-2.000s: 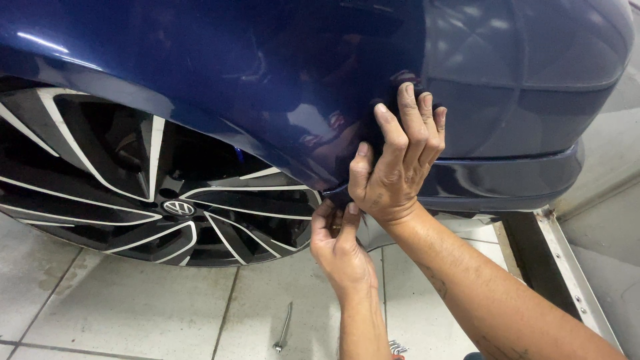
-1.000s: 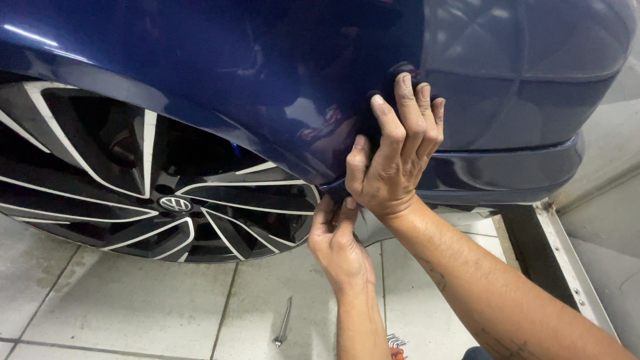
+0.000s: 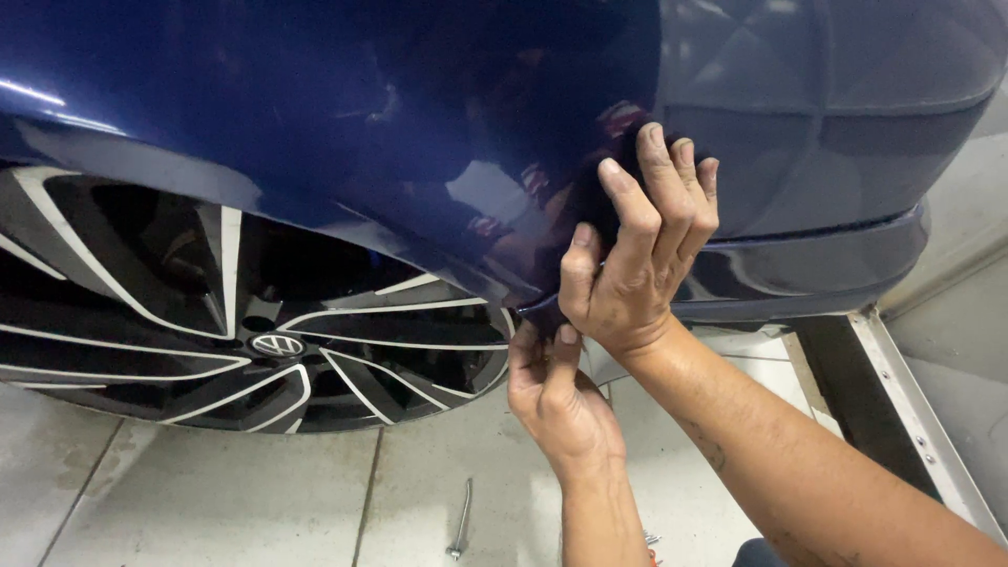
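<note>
A dark blue car bumper (image 3: pixel 472 142) fills the upper part of the head view, its lower corner meeting the rear edge of the wheel arch. My right hand (image 3: pixel 650 236) rests against the painted surface, fingers spread and pointing up, holding nothing that shows. Below it, my left hand (image 3: pixel 563 394) pinches the bumper's lower corner edge (image 3: pixel 539 307) between thumb and fingers. The fingertips of that hand are partly hidden behind the edge. A lower trim strip (image 3: pixel 803 268) runs rightward from my right hand.
Left of my hands is a Volkswagen alloy wheel (image 3: pixel 276 345) in black and silver. A thin metal tool with a socket-like end (image 3: pixel 462 520) lies on the tiled floor (image 3: pixel 299 488). Small metal pieces (image 3: pixel 650 539) lie by my left forearm. A riveted metal frame (image 3: pixel 917 429) stands at the right.
</note>
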